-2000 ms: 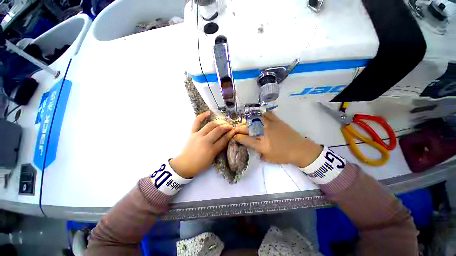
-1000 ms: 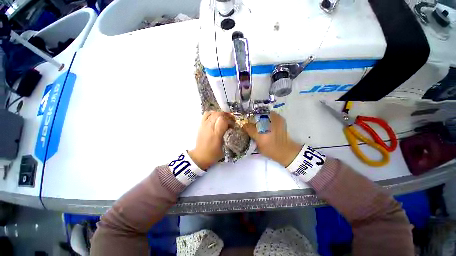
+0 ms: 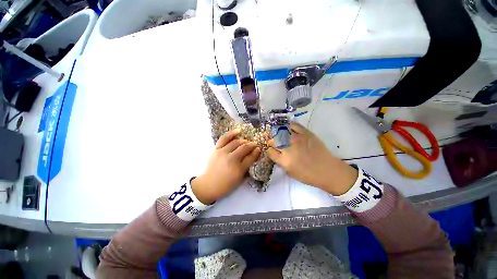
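The brown-grey speckled fabric piece [image 3: 219, 111] lies under the needle area of the white sewing machine [image 3: 321, 32]. It runs from behind the machine head down to a folded end between my hands. My left hand [image 3: 226, 166] presses its left side with bent fingers. My right hand [image 3: 308, 159] holds its right side, fingertips beside the small bluish block [image 3: 282, 136]. My fingertips are close together just below the needle area. The presser foot and needle tip cannot be made out clearly.
Scissors with red and yellow handles [image 3: 406, 144] lie right of my right hand. A dark red block [image 3: 470, 161] sits at the right table edge. The ruler-marked front edge [image 3: 272, 222] runs below my wrists. A recessed bin [image 3: 117, 24] with scraps is at the back left.
The fabric behind my left hand shows wider and flatter, and its near end is less bunched. My hands have shifted from close around the bunched end to flatter on its sides.
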